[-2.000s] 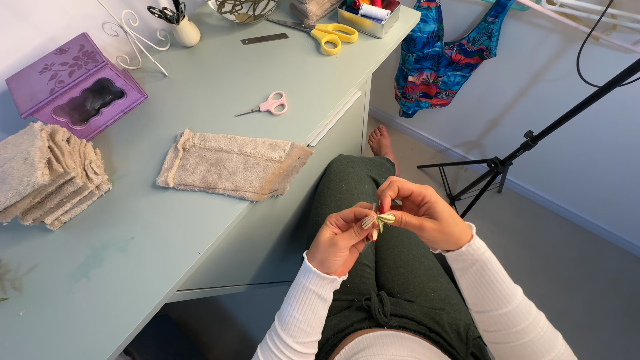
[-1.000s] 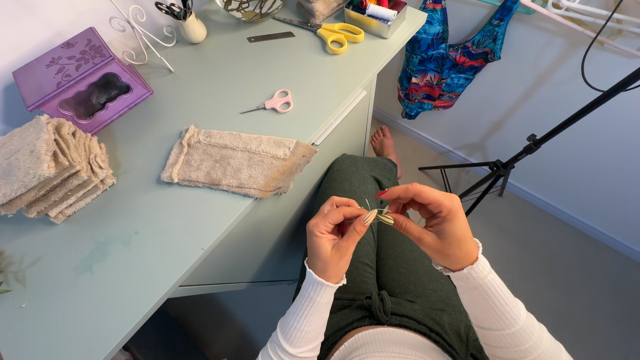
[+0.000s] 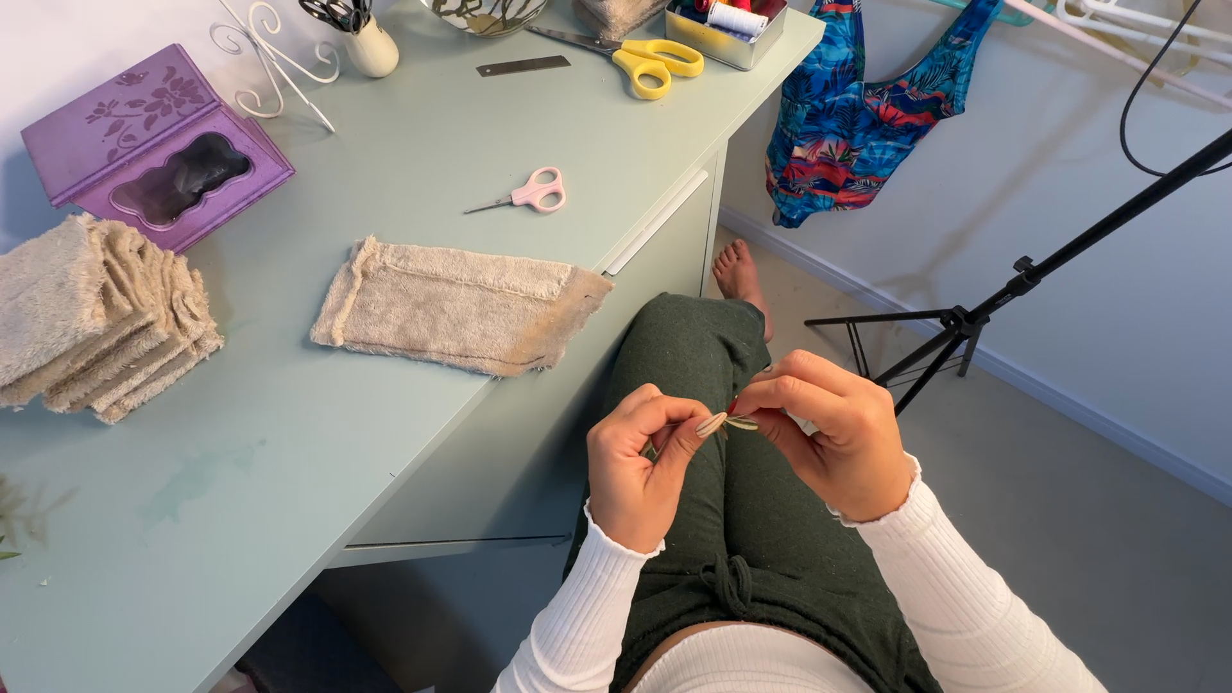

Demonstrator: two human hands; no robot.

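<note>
Above my lap, my left hand (image 3: 640, 467) pinches a small bundle of pale thread or cord (image 3: 739, 422) between thumb and fingers. My right hand (image 3: 828, 428) grips the bundle's other side at the fingertips, close to the left fingertips. Whether a needle is among the strands cannot be told. On the desk to the left lies a beige terry cloth piece (image 3: 452, 306) with a stitched edge and a brownish right end. Small pink-handled scissors (image 3: 539, 191) lie beyond it.
The green desk (image 3: 318, 462) carries a folded beige cloth stack (image 3: 106, 318), a purple box (image 3: 192, 183), yellow-handled scissors (image 3: 654, 65), a metal blade (image 3: 523, 66) and a tin with thread spools (image 3: 736, 38). A black tripod (image 3: 1001, 294) stands at right; a patterned swimsuit (image 3: 857, 115) hangs behind.
Both hands stay close together over my lap with the small bundle between them. The fingers of my right hand have shifted around it.
</note>
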